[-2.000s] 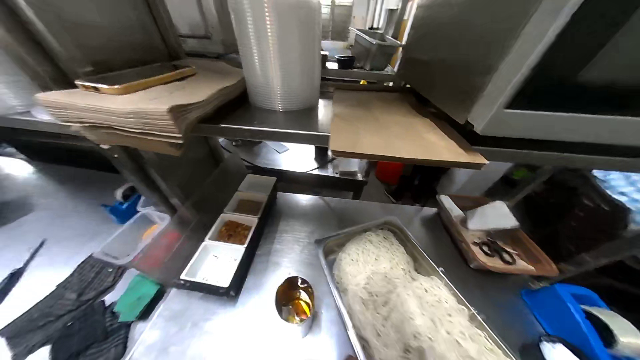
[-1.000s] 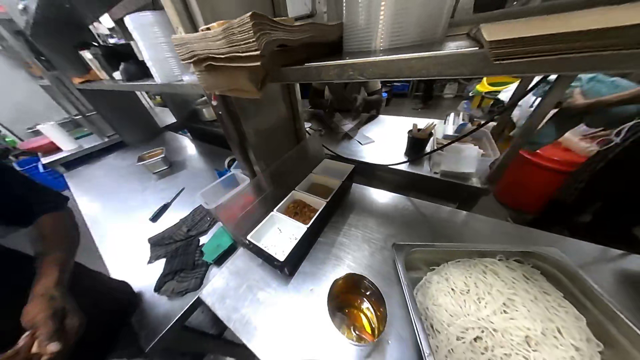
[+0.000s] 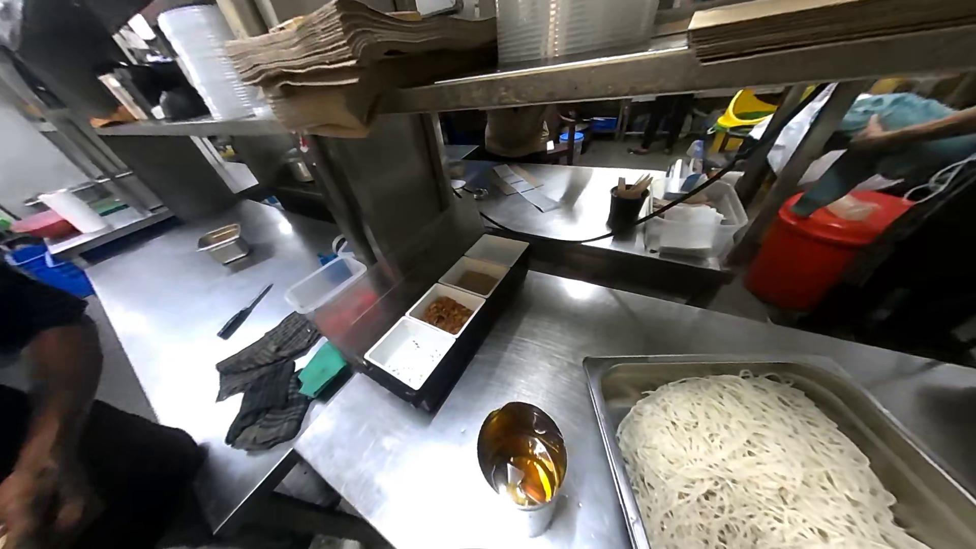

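Note:
Neither my left hand nor my right hand is in view. White noodles (image 3: 747, 457) lie heaped in a steel pan (image 3: 606, 435) on the counter at the lower right. Left of the pan, a metal cup (image 3: 534, 518) holds amber liquid (image 3: 526, 473). A black holder (image 3: 450, 381) farther left carries several white containers in a row. The nearest container (image 3: 410, 354) has a little dark speckling inside, another holds reddish-brown flakes (image 3: 448, 314), and one behind it holds a brown powder (image 3: 476, 282).
A co-worker's arm (image 3: 57, 381) is at the left edge. Cloths (image 3: 267, 374), a knife (image 3: 244, 311) and a small steel pan (image 3: 223, 242) lie on the left counter. A shelf (image 3: 549, 84) with brown paper sheets (image 3: 366, 53) crosses above. Behind stands a red bin (image 3: 823, 244).
The view has swung left, bringing the co-worker's arm and more of the left counter into sight. The pan of noodles and the cup still stand on the counter.

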